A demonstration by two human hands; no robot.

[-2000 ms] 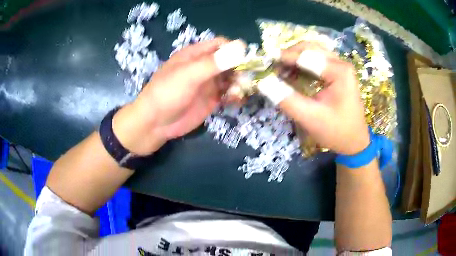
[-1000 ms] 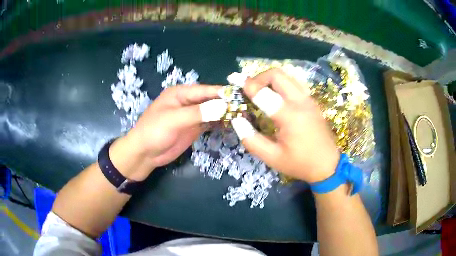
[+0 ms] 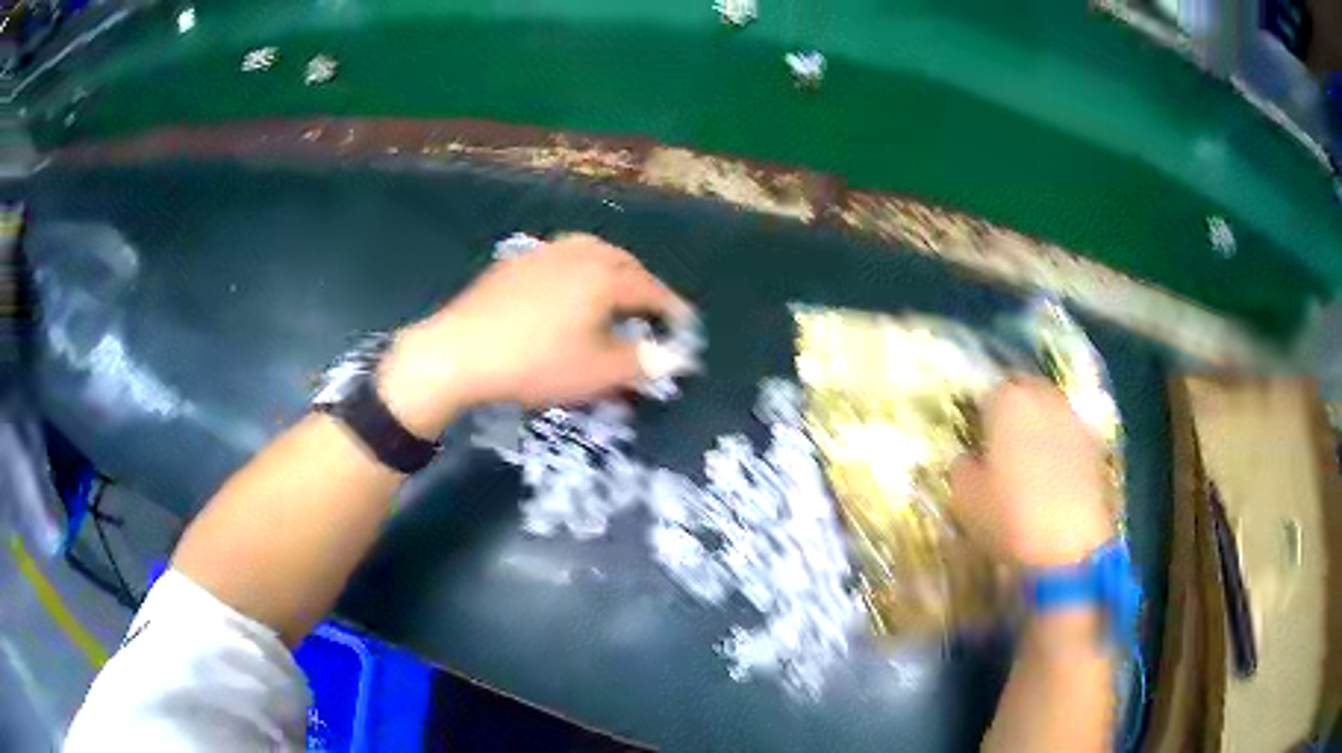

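Note:
My left hand (image 3: 537, 324) is over the middle of the worktop, fingers curled, with a small whitish piece at the blurred fingertips; I cannot tell if that is a housing or finger tape. My right hand (image 3: 1030, 471) is over the open bag of brass contacts (image 3: 883, 390); its fingertips are down in the gold heap and hidden. Pale plastic housings (image 3: 751, 530) lie in a loose pile left of the bag. More housings (image 3: 574, 471) lie below my left hand.
The green conveyor belt (image 3: 942, 133) runs behind a chipped rail (image 3: 707, 177), with several small whitish pieces on it. A cardboard tray (image 3: 1280, 441) with a dark thin tool (image 3: 1233, 581) is at the far right. A blue bin (image 3: 342, 691) is below the table edge.
My hands were together over the housings with white and gold pieces between them; now they are apart. The right has moved right onto the contacts. The view has shifted, showing more belt.

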